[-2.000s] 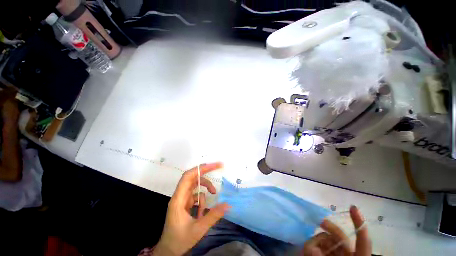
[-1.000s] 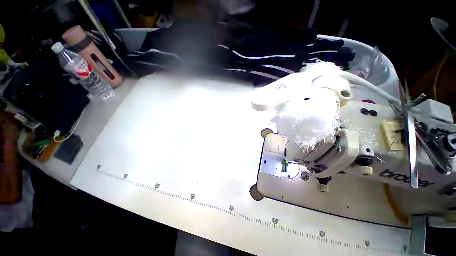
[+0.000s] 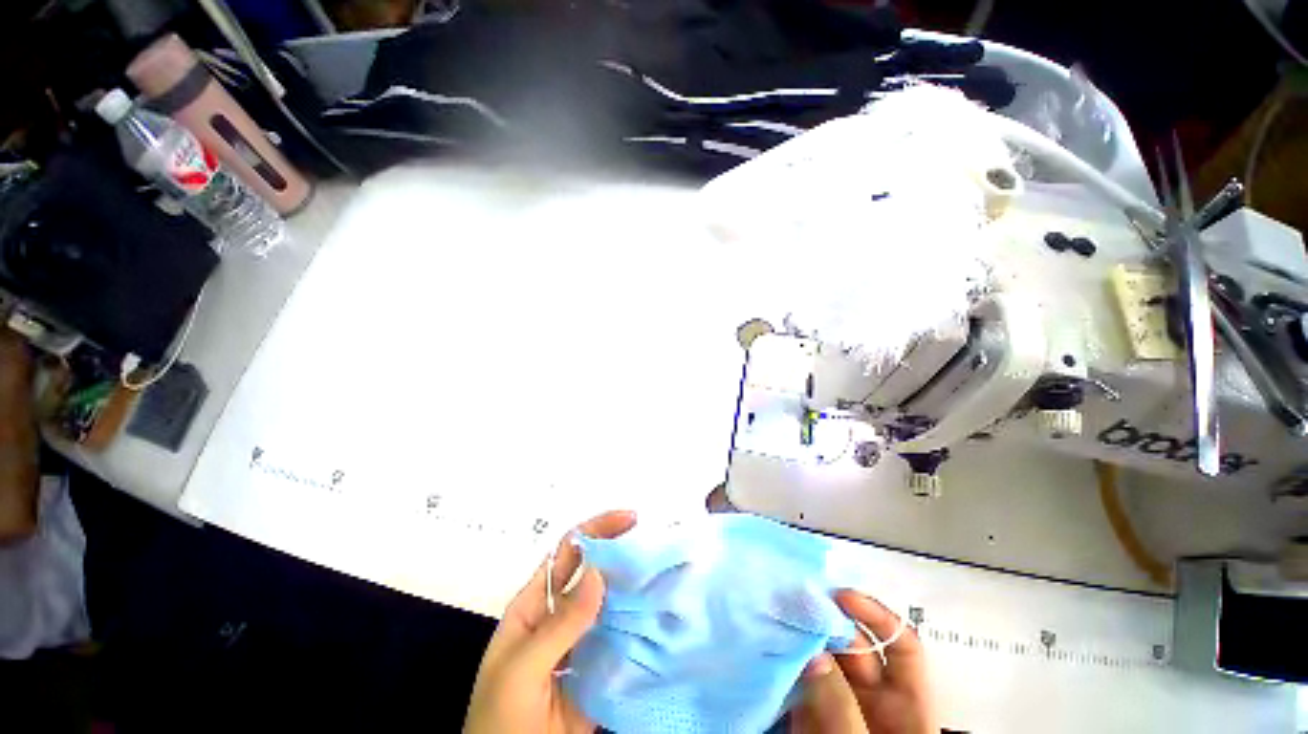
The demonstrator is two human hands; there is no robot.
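Observation:
A light blue face mask (image 3: 703, 624) is spread open above the front edge of the table, at the bottom centre. My left hand (image 3: 552, 638) holds its left side, with a white ear loop at the fingers. My right hand (image 3: 868, 667) holds its right side, with the other white ear loop by the fingers. Both hands are bare and cut off by the bottom edge of the picture. The mask hides part of the printed ruler.
The sewing machine (image 3: 990, 373) with white plush (image 3: 904, 215) stands at right, metal snips (image 3: 1193, 344) on top. Black garment pieces (image 3: 574, 86) lie behind the white table (image 3: 430, 330). A water bottle (image 3: 194, 172) and pink tumbler (image 3: 223, 122) are at far left. A person's arm shows at the left edge.
One second ago no hands or mask were visible; both are now back at the bottom centre. Compared with two seconds ago, the mask is opened wider and both hands grip its sides.

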